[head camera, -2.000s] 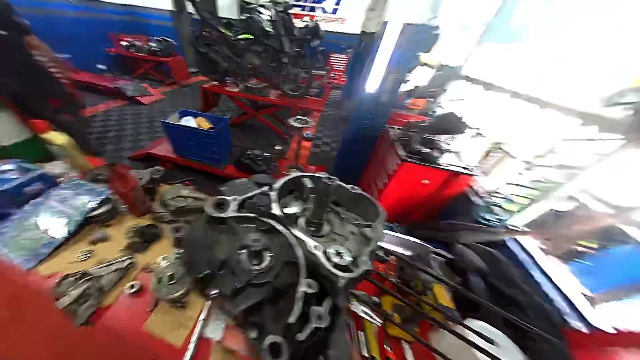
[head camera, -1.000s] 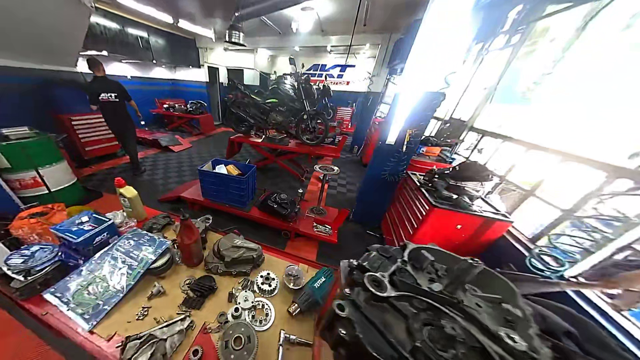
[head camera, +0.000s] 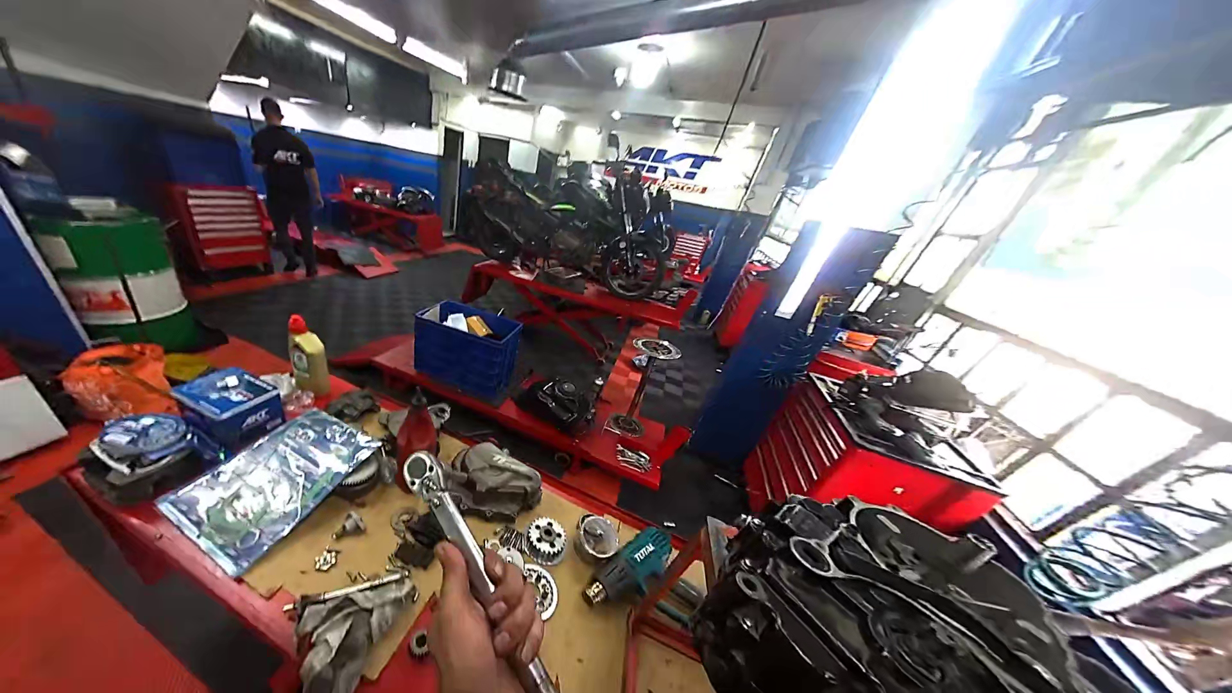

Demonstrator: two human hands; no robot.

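Observation:
My left hand (head camera: 486, 626) is closed around the handle of a steel ratchet wrench (head camera: 457, 534), its round head raised and tilted up to the left. Under and beyond it, the workbench (head camera: 577, 645) bears a gear (head camera: 546, 541), a metal ring plate (head camera: 541, 590), a grey engine cover (head camera: 493, 478) and a teal heat gun (head camera: 630, 566). At the right stands a dark, open motorcycle engine case (head camera: 866, 597). A rag (head camera: 351, 621) with a metal tool on it lies left of the hand. My right hand is out of view.
A packaged gasket set (head camera: 269, 486), blue box (head camera: 228, 404), yellow bottle (head camera: 308, 356) and red bottle (head camera: 417, 433) stand or lie on the bench's left and back. Beyond are a blue crate (head camera: 467, 351), motorcycle lift (head camera: 577, 294), red tool cabinet (head camera: 866, 462) and a person (head camera: 286, 183) at the far left.
My left hand has come into view from below with the ratchet wrench in it. The view has swung since the oldest frame, where the engine case was near the middle.

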